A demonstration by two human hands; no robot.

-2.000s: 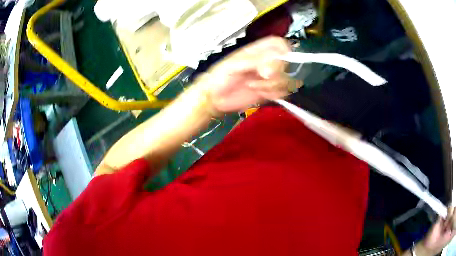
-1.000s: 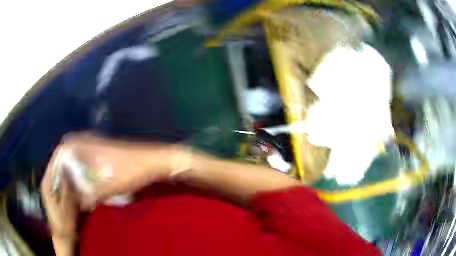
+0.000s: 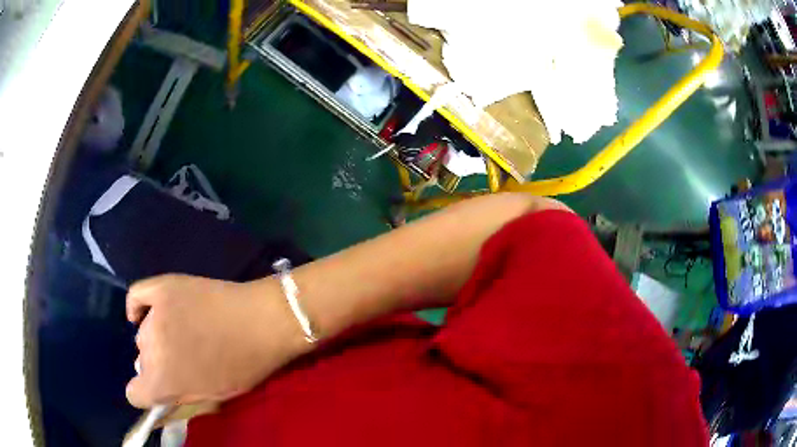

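My right hand [image 3: 205,340], bare with a bracelet at the wrist, reaches across from the right to the lower left. Its fingers are curled closed around a narrow white fabric strip [image 3: 147,425], which shows below the fist and runs off the bottom edge. A small tan patch lies under the fist; I cannot tell what it is. My left hand is not clearly in view. Another white strip [image 3: 94,236] curves over the dark cloth on my lap, beyond the hand.
A yellow-railed cart [image 3: 612,155] stands ahead and to the right with a glared white fabric pile [image 3: 533,61] on its brown board. White scraps hang off its near edge over a grey frame. A blue bin [image 3: 756,244] is at the right. The floor is green.
The view has swung, and the cart, at upper left two seconds ago, is now at upper right. The left arm has left the picture. The right arm now crosses it, its hand closed.
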